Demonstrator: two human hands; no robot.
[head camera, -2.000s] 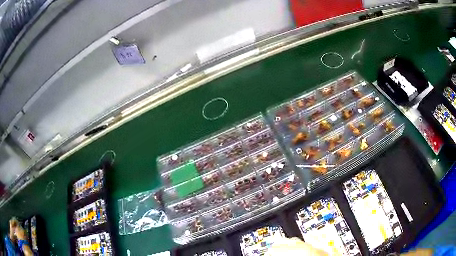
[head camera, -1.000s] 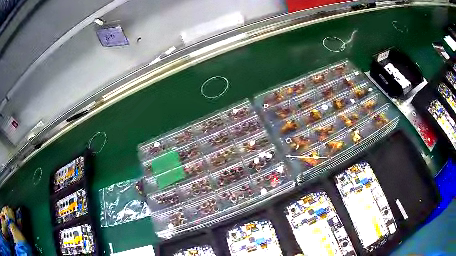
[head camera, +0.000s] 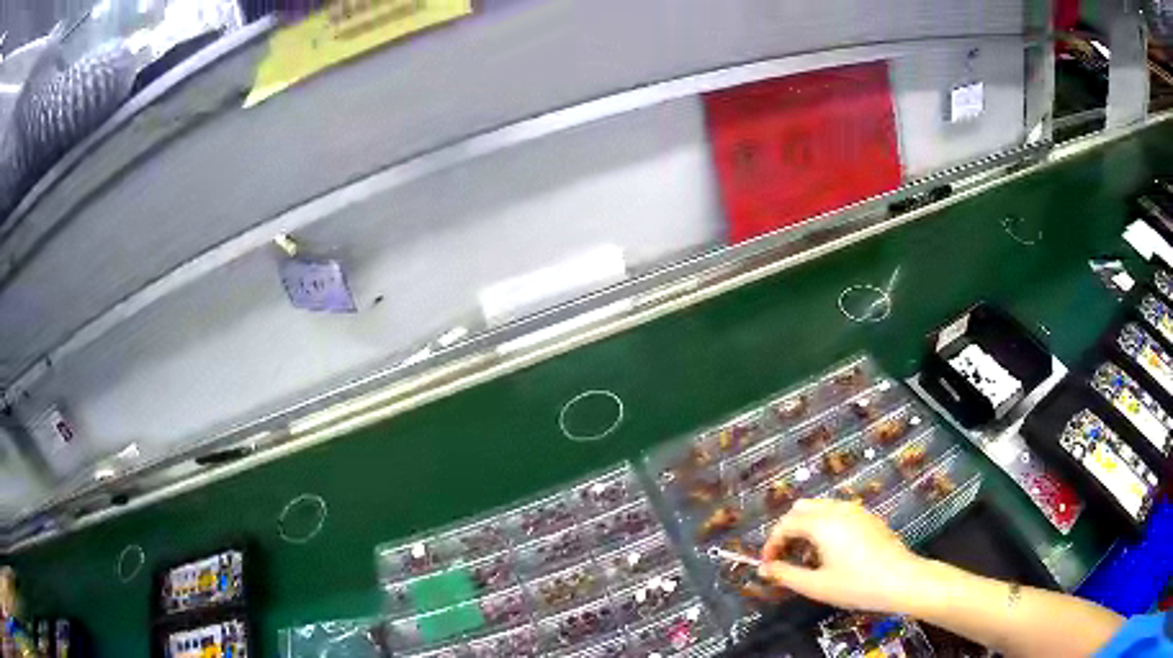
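Observation:
My right hand (head camera: 823, 555) reaches in from the right over the right clear tray (head camera: 933, 514). Its thumb and finger are pinched at one end of the thin white stick (head camera: 736, 557). Orange-yellow wound parts (head camera: 781, 491) sit in that tray; dark parts show in the gap between the fingers. The left clear tray (head camera: 521, 523) holds dark red-brown parts and a green piece (head camera: 443, 603). A circuit board (head camera: 875, 635) in the black carrier is partly hidden under my forearm. My left hand is not in view.
An open black bin (head camera: 949, 386) with white parts stands right of the trays. Board carriers stand at right (head camera: 1048, 431) and left (head camera: 200, 620). A plastic bag (head camera: 322, 640) lies at bottom left. A blue crate (head camera: 1138, 578) is at lower right. Another person's hand (head camera: 8, 594) shows at the left edge.
The view has tilted up, so the trays sit lower and the nearest boards are mostly out of frame. My right hand has come over the right tray and the white stick has shifted to its fingertips.

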